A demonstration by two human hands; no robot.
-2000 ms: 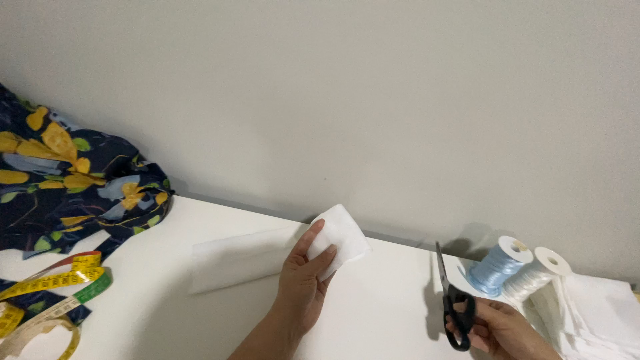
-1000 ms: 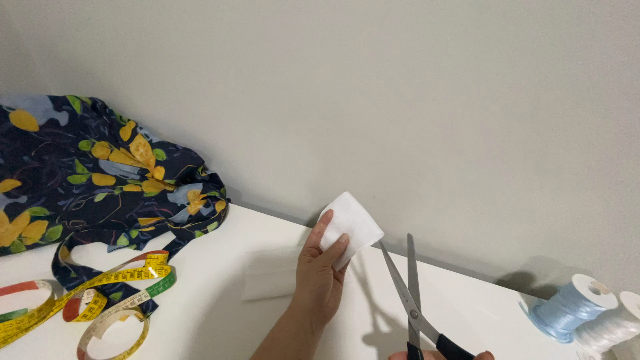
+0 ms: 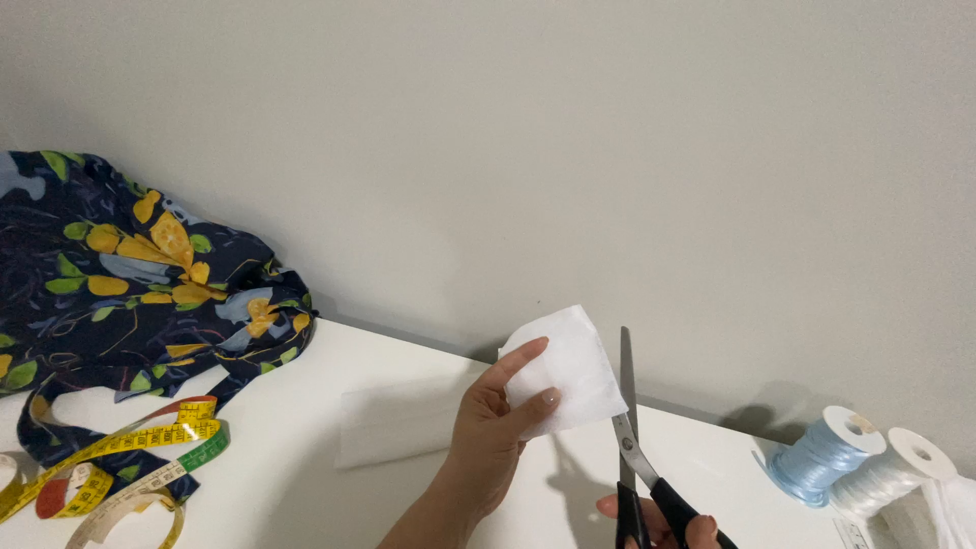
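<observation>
My left hand (image 3: 496, 427) pinches a piece of folded white fabric (image 3: 576, 370) between thumb and fingers, raised above the white table (image 3: 396, 354). Black-handled scissors (image 3: 628, 444) are in my right hand (image 3: 663, 518), at the lower edge of the view. Their blades point up and are parted, with the fabric's lower right corner at the gap between them; whether they cut into it, I cannot tell. Behind my left wrist, a flat strip of white fabric (image 3: 396, 423) lies on the table.
Dark floral fabric (image 3: 152, 290) is heaped at the left, a yellow and white measuring tape (image 3: 145, 438) curling in front of it. At the right stand a spool of light blue cord (image 3: 820, 461) and a spool of white cord (image 3: 877, 480), beside more white fabric (image 3: 926, 518). A grey wall (image 3: 488, 152) rises behind.
The scissors, held low and away from the fabric two seconds ago, have come up to its corner, and their blades have parted. My left hand keeps its hold. The view has shifted left.
</observation>
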